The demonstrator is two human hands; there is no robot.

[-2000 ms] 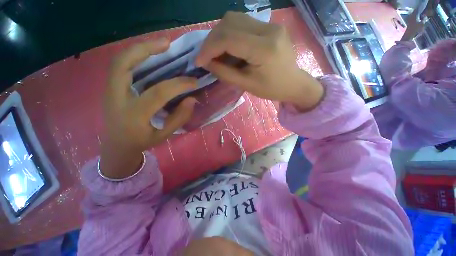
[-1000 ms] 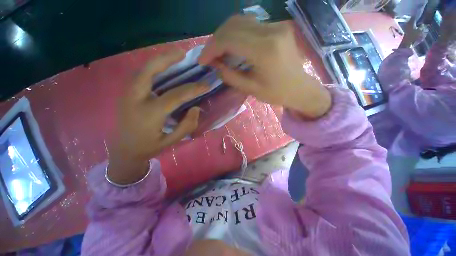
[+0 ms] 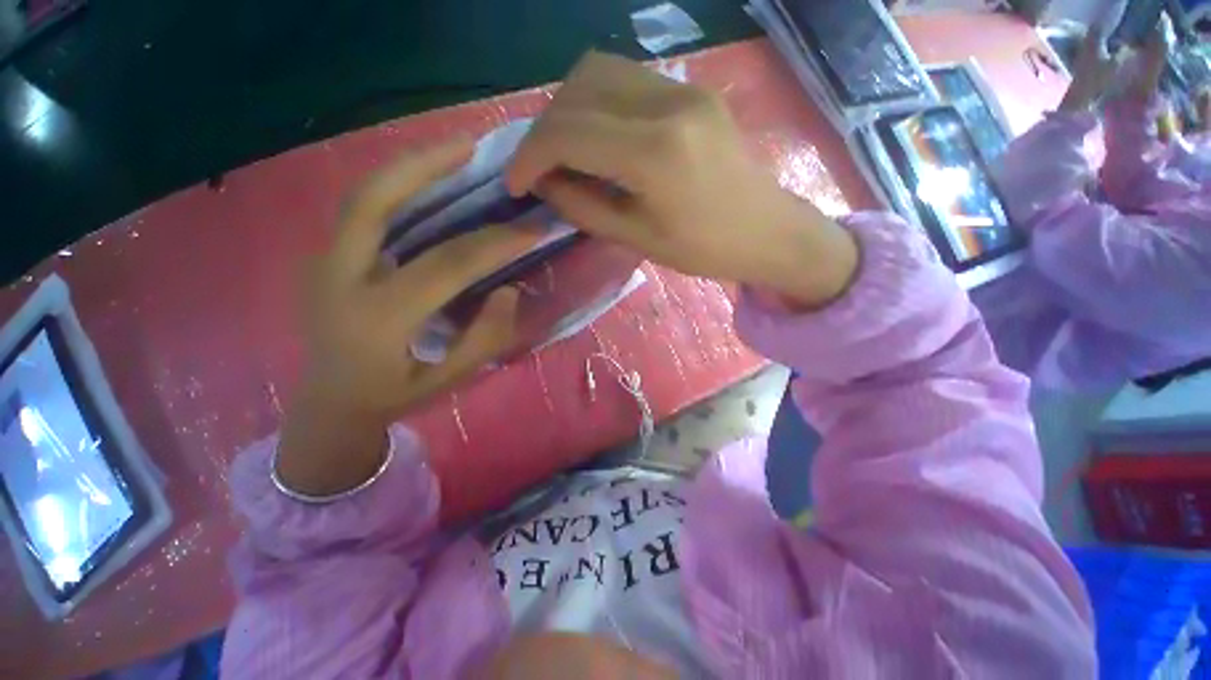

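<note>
Several dark tablets (image 3: 458, 229) stand on edge with thin white sleeves (image 3: 502, 146) between and around them, over the red bench. My left hand (image 3: 379, 299) grips the group from the left, fingers spread across its edges. My right hand (image 3: 651, 173) is at the upper right of the group, fingertips bent against the edges; its fingertips are partly hidden, so whether it grips anything is unclear. Another tablet (image 3: 60, 458) lies on a white sleeve at the far left, its screen glowing white.
A red bench (image 3: 266, 266) borders a dark green belt (image 3: 239, 80) with a clear plastic scrap (image 3: 667, 27). At right are stacked tablets (image 3: 850, 53), a lit tablet (image 3: 950, 179) and a coworker's pink sleeve (image 3: 1116, 253). A white cord (image 3: 638, 392) hangs at my front. A red crate (image 3: 1149, 498) stands lower right.
The view has shifted slightly. My right hand and the held tablets have moved a little within the view; my left hand still holds the group.
</note>
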